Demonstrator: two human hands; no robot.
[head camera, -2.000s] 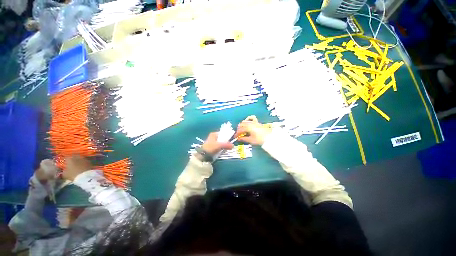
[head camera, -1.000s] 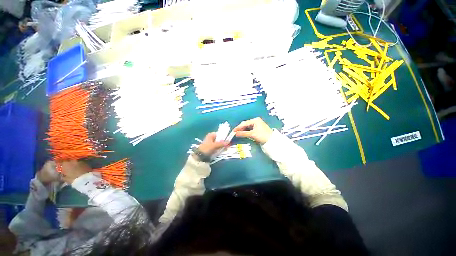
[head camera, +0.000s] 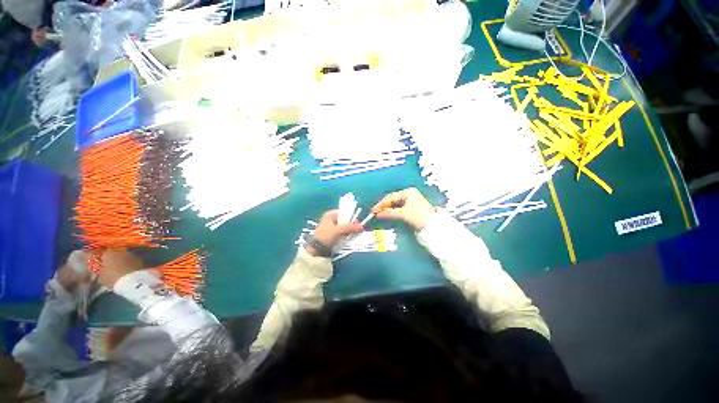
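My left hand (head camera: 333, 230) is closed around a pale white bundle (head camera: 346, 206) that stands up out of the fist. My right hand (head camera: 406, 208) is just to its right, fingertips pinched on a thin white lead (head camera: 367, 219) that runs toward my left hand. The far end of that lead is hidden by my left fingers. Under and beside my hands lies a small group of white leads (head camera: 363, 244) with a short yellow piece (head camera: 381, 240) across them. Fine detail is washed out.
White lead piles (head camera: 481, 146) lie ahead, with cream trays (head camera: 268, 55) behind. Yellow strips (head camera: 579, 118) and a fan (head camera: 536, 20) are at right. Orange leads (head camera: 110, 189), a blue tray (head camera: 108, 108), a blue crate (head camera: 27, 228) and another person's hands (head camera: 118, 264) are at left.
My right hand dropped its fingers from over the white bundle and moved slightly right, then stayed close to my left hand. My left hand shifted slightly left with the bundle.
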